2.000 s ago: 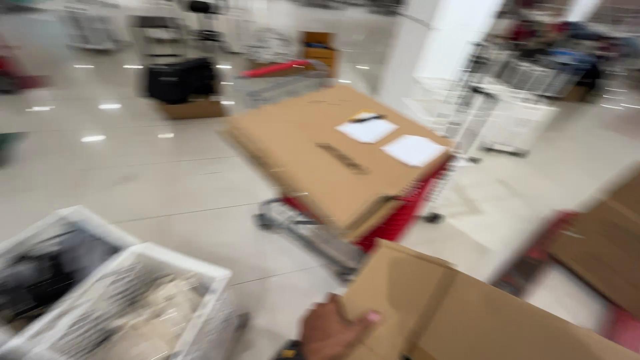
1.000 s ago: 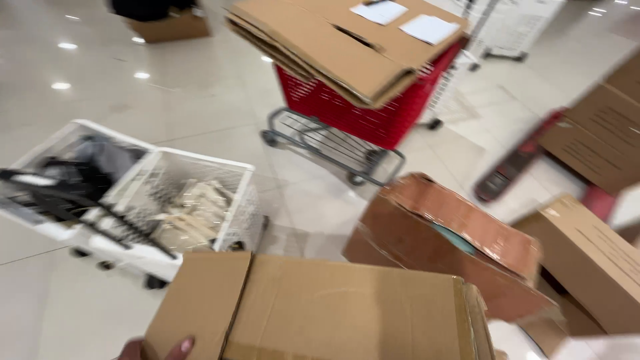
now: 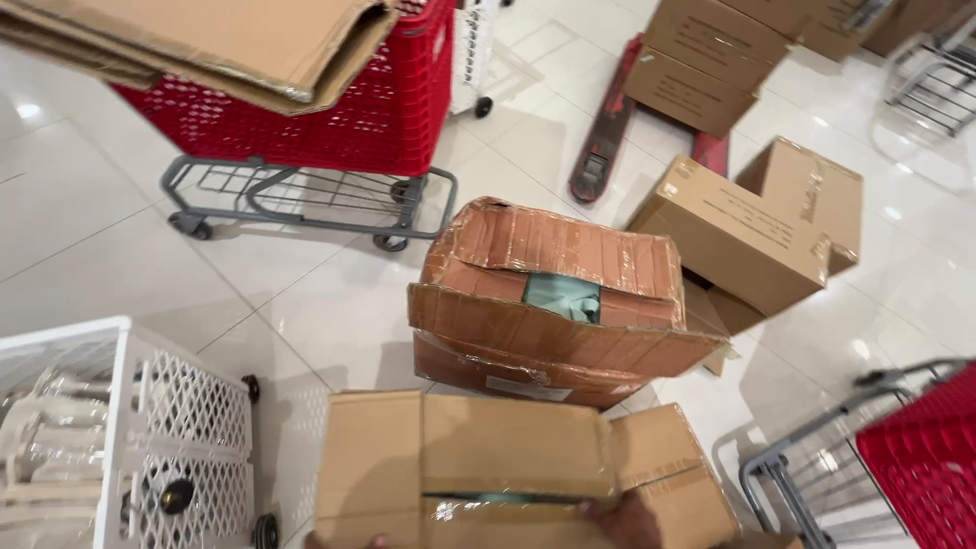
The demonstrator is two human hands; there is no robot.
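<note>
A cardboard box with a narrow gap between its top flaps lies at the bottom centre, and something greenish shows in the gap. My right hand rests on the box's right end, fingertips by the gap. Only fingertips of my left hand show at the box's lower left edge; the rest is out of frame. Just beyond stands a worn reddish-brown carton, partly open, with pale green material inside. Another cardboard box sits beside my right hand.
A red shopping cart carries flattened cardboard at the upper left. A white wheeled crate stands at left. Cardboard boxes, a red pallet jack with stacked cartons, and another red cart are at right.
The view has shifted down and right. My right hand now shows on the box, where one second ago only left-side fingers were visible. The gap between the box's flaps has come into sight.
</note>
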